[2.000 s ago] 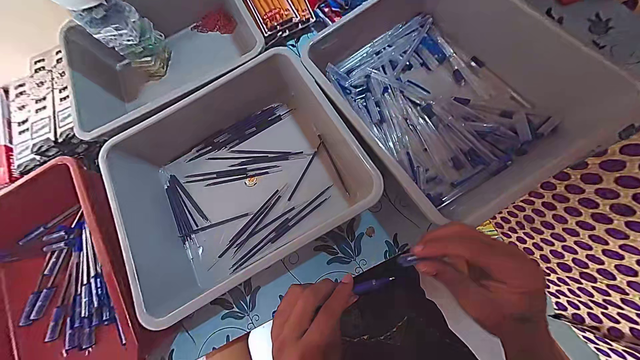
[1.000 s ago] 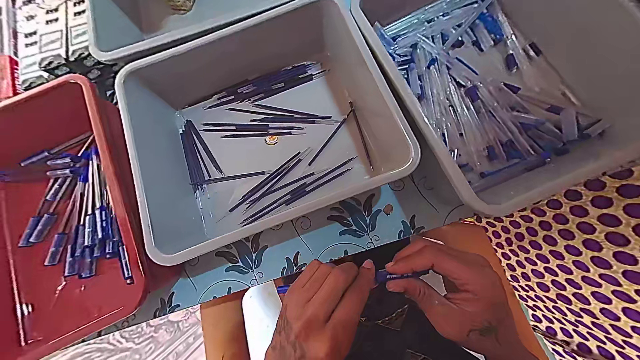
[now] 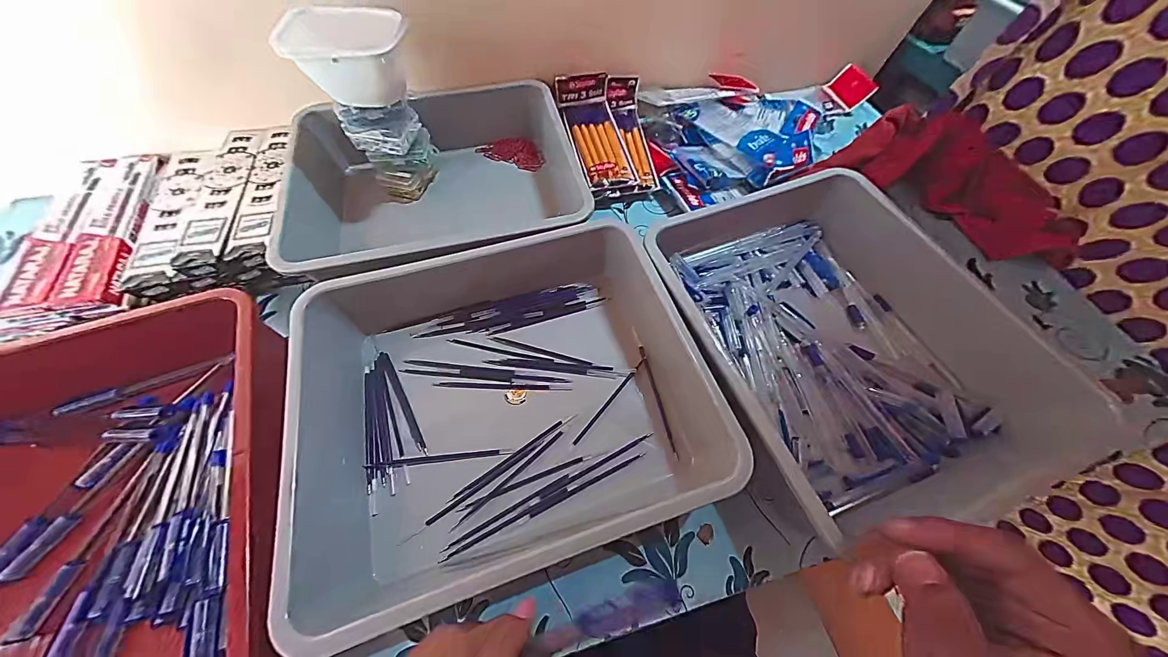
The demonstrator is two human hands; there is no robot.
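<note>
My left hand [image 3: 479, 637] is at the bottom edge, mostly cut off, with a motion-blurred blue pen [image 3: 630, 610] extending right from its fingers. Near the front corner of the right grey tray [image 3: 876, 196] is my right hand [image 3: 985, 584], blurred, its fingers bent; whether it holds anything is unclear. That tray contains clear pen barrels [image 3: 803, 392] with blue parts. Dark ink refills [image 3: 520, 484] lie scattered in the middle grey tray [image 3: 306, 465], around a small gold-coloured round piece [image 3: 516, 396]. Blue-capped pens [image 3: 173, 511] are piled in the red tray [image 3: 239, 383].
Behind stands another grey tray [image 3: 438, 246] with stacked plastic packets [image 3: 392, 146], a white container [image 3: 342, 55] and small red pieces [image 3: 514, 153]. Around it are pencil packs [image 3: 607, 146], blue packets [image 3: 748, 137], stacked boxes [image 3: 196, 210] and a red cloth [image 3: 967, 187].
My hands, together in front of the trays a second ago, are now apart, the right one near the right tray's front corner. The view has shifted to show more of the back.
</note>
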